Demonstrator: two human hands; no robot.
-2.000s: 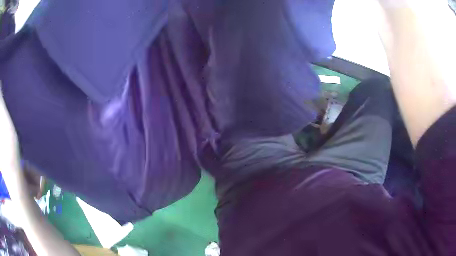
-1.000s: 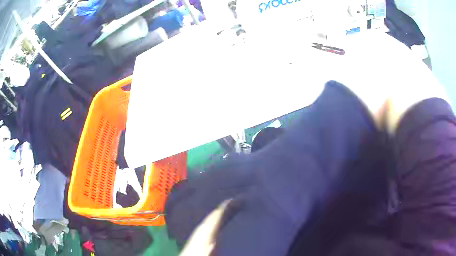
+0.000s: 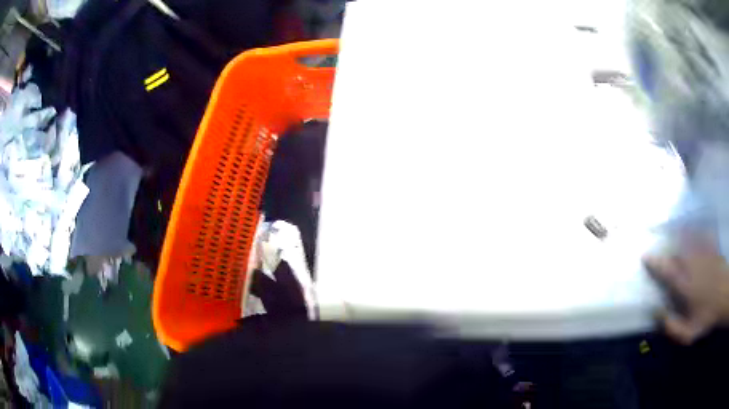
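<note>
A dark garment (image 3: 320, 367), almost black here, spreads along the bottom of the view below the front edge of the white table (image 3: 480, 168). My right hand (image 3: 694, 283) is blurred at the far right, by the table's front right corner. Its fingers are bent near something dark, and I cannot tell whether they hold it. My left hand is out of the picture. A small grey object (image 3: 595, 227) lies on the table, left of and above my right hand.
An orange slotted basket (image 3: 228, 192) stands against the table's left side, with dark and white cloth inside. Behind it is a dark garment pile (image 3: 104, 88) with two yellow stripes. A pale heap of cloth pieces (image 3: 40, 184) lies at the far left. Scraps litter the green floor (image 3: 112, 319).
The view has swung, so the basket and table sit further right and look closer. The raised dark cloth now lies low, below the table edge. My left hand has left the picture.
</note>
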